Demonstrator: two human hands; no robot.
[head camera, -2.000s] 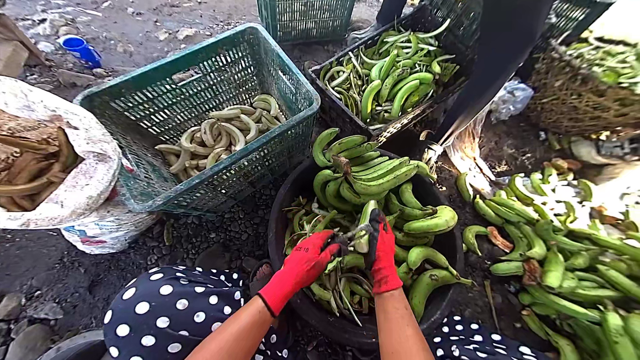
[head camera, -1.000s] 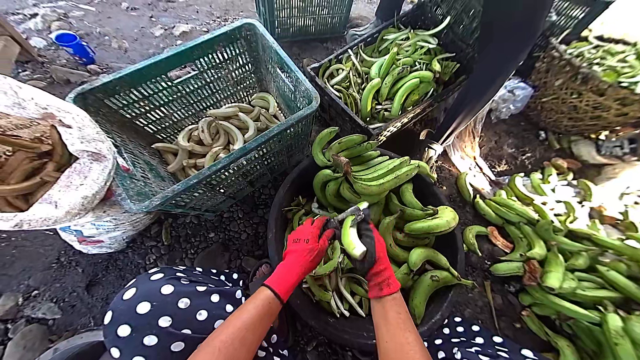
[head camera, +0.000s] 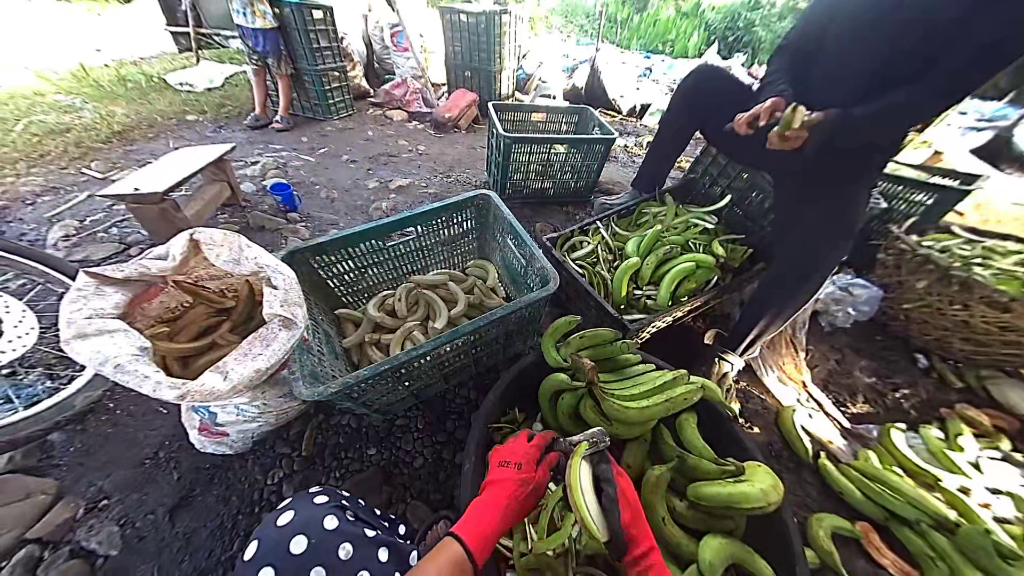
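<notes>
My left hand (head camera: 520, 472), in a red glove, grips a small metal peeling tool (head camera: 582, 442) whose end lies against a green banana. That banana (head camera: 586, 492) is partly peeled, with a pale strip bared along its side; my right hand (head camera: 628, 512), gloved in red with a dark palm, holds it upright. Both hands are over a black tub (head camera: 772, 512) containing loose peels and green bananas. A large bunch of green bananas (head camera: 632, 392) rests in the tub just beyond my hands.
Peeled bananas (head camera: 424, 308) lie in a green plastic crate (head camera: 416, 360). A white sack (head camera: 272, 312) stands left. A co-worker's hands (head camera: 784, 124) hold a banana above a dark crate (head camera: 592, 300) of green bananas and peels. More green bananas (head camera: 904, 496) cover the ground at right.
The view has tilted up. Compared with the first frame, the banana in my right hand stands more upright, with a pale strip now showing.
</notes>
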